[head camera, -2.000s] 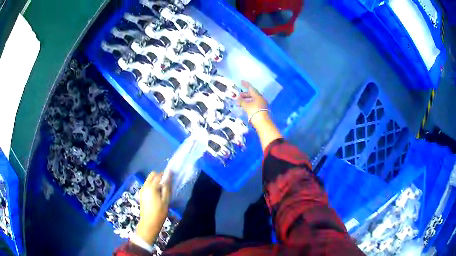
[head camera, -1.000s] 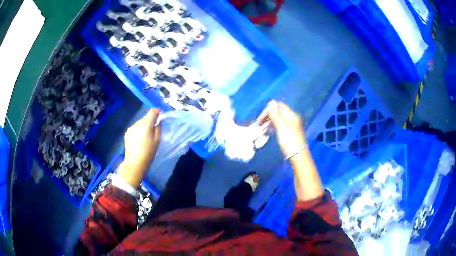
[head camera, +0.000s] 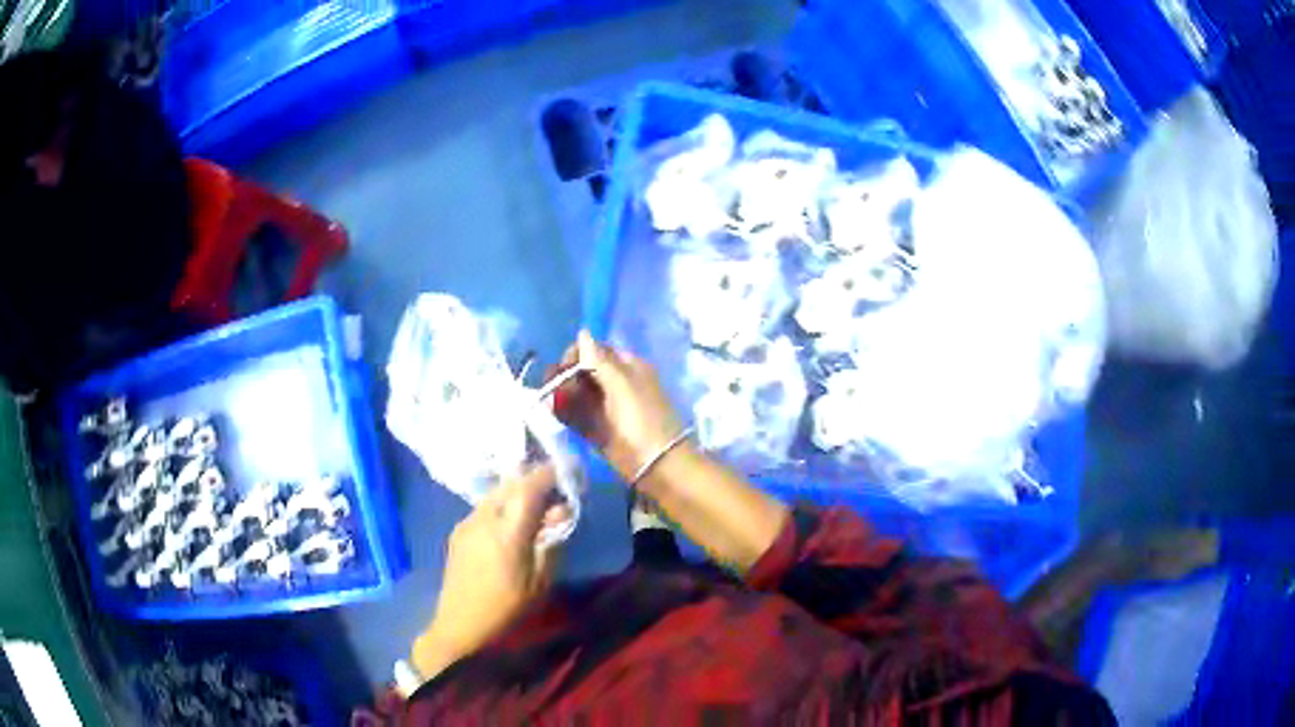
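Observation:
A clear plastic bag (head camera: 455, 398) with a white product unit inside hangs between my hands, above the floor. My left hand (head camera: 497, 554) grips the bag's near edge. My right hand (head camera: 611, 405) pinches a thin whitish strip at the bag's right side; whether it is bag edge or part of the unit is unclear. The packing tote (head camera: 608, 256) at the right holds bagged units (head camera: 731, 291) in rows and a large white heap of empty poly bags (head camera: 994, 305). The supply tote (head camera: 372, 483) at the left holds bare units (head camera: 227, 518) in slanting rows.
A red stool (head camera: 263, 227) stands at the upper left, beside a dark-clothed person at the left edge. Blue totes (head camera: 291, 71) line the top. A blue lattice pallet (head camera: 568, 107) lies behind the packing tote. A bulky translucent bag (head camera: 1193, 234) is at the right.
The view has swung right, bringing the packing tote to the front. My right hand has taken a unit from the supply tote, and the unit is now inside the bag.

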